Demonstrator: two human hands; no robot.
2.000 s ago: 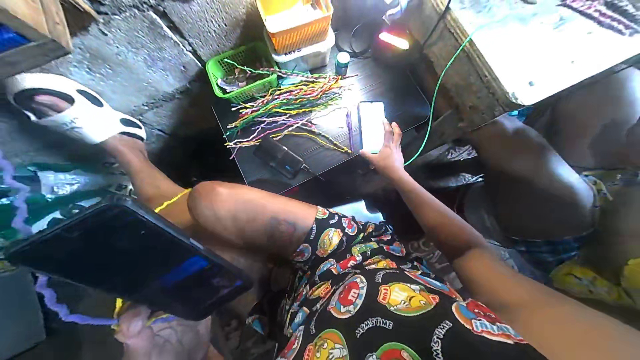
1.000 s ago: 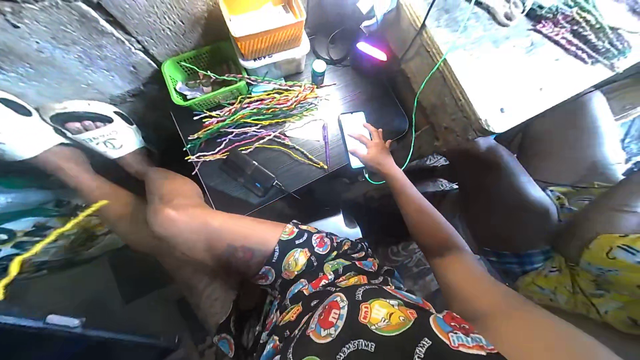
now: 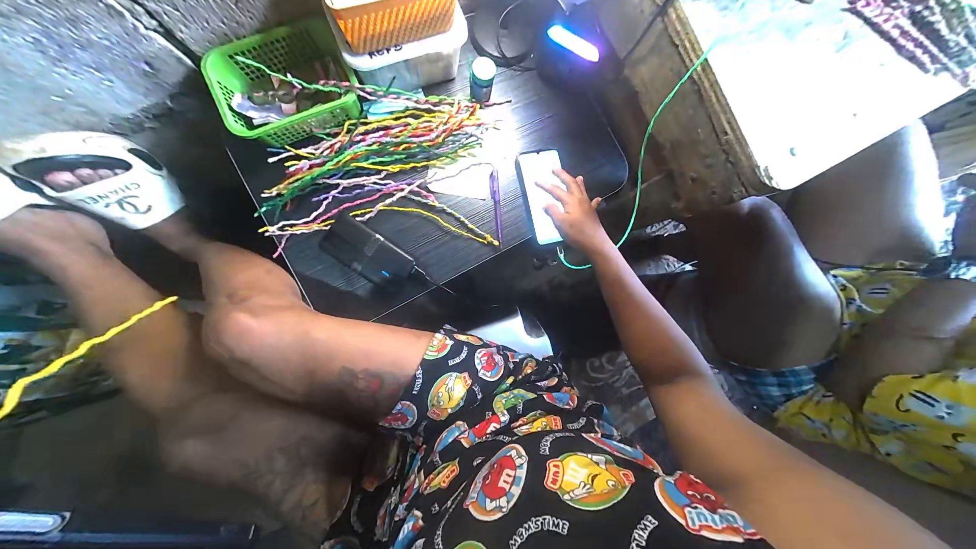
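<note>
My right hand [image 3: 573,207] is spread over a lit smartphone [image 3: 543,197] that lies on the dark wooden table, fingertips on its screen. A purple pen [image 3: 496,207] lies just left of the phone. Further left, a pile of twisted multicoloured cords [image 3: 381,152] spreads across the tabletop. Below the pile rests a black device or power bank [image 3: 370,248] with a small blue light. My left hand is out of view. At the left edge a yellow twisted cord [image 3: 88,345] extends above my leg. The edge of a dark flat device [image 3: 130,530] shows at the bottom left.
A green plastic basket [image 3: 282,88], an orange basket [image 3: 393,27] on a white container [image 3: 415,57], and a small bottle [image 3: 482,80] stand at the table's back. A glowing lamp or speaker [image 3: 573,43] is beside them. A green cable [image 3: 646,137] runs past the phone. Another person's knees [image 3: 762,290] are at right.
The dark flat device at lower left, with a hand under it two seconds ago, has dropped mostly out of view, as has that hand. My right hand has moved from the phone's edge onto its screen.
</note>
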